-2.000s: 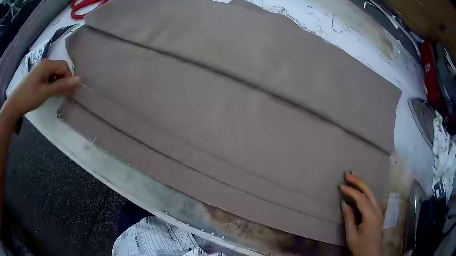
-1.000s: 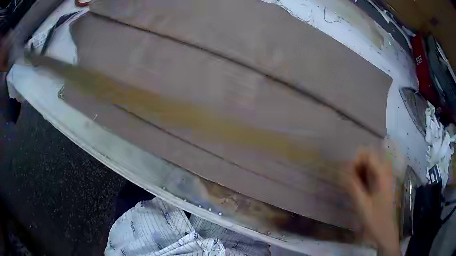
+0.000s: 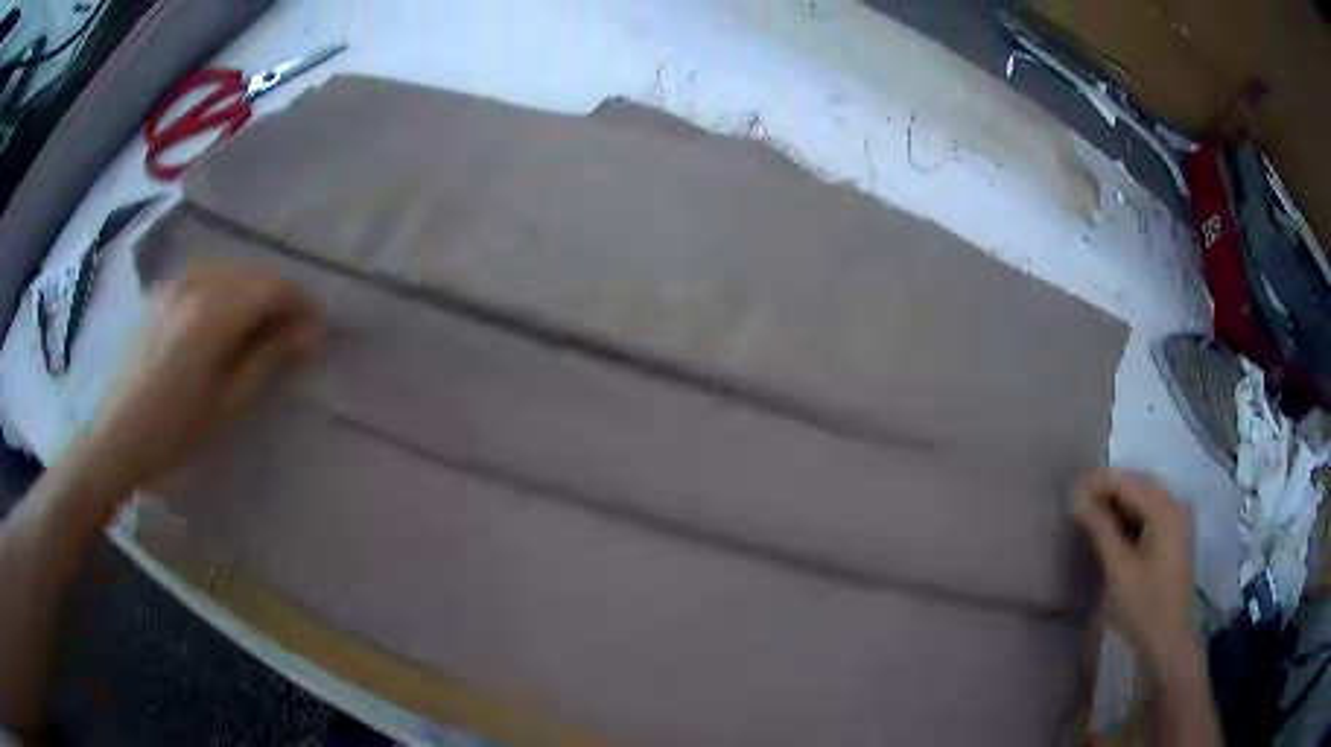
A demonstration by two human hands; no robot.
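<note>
The grey-brown garment panel [image 3: 657,277] covers most of the board, with a long dark fold line across it and a second dark line nearer me. My left hand [image 3: 226,350] is blurred, with bent fingers pinching the panel at its left end. My right hand [image 3: 1139,547] is pinching the panel's right edge. A yellow-brown strip, which looks like the card guide [image 3: 350,657], shows along the near edge, partly hidden by the cloth.
Red-handled scissors [image 3: 200,123] lie at the upper left, above a dark fabric strip [image 3: 91,277]. A grey pointed plate [image 3: 1204,387] and a crumpled white rag [image 3: 1273,482] are at the right. The white table cover [image 3: 482,44] shows at the back.
The panel has shifted and now spreads down over the near edge. The yellow-brown strip, blurred across the middle before, is now along the near edge. Both hands are on the cloth, and the scissors show fully.
</note>
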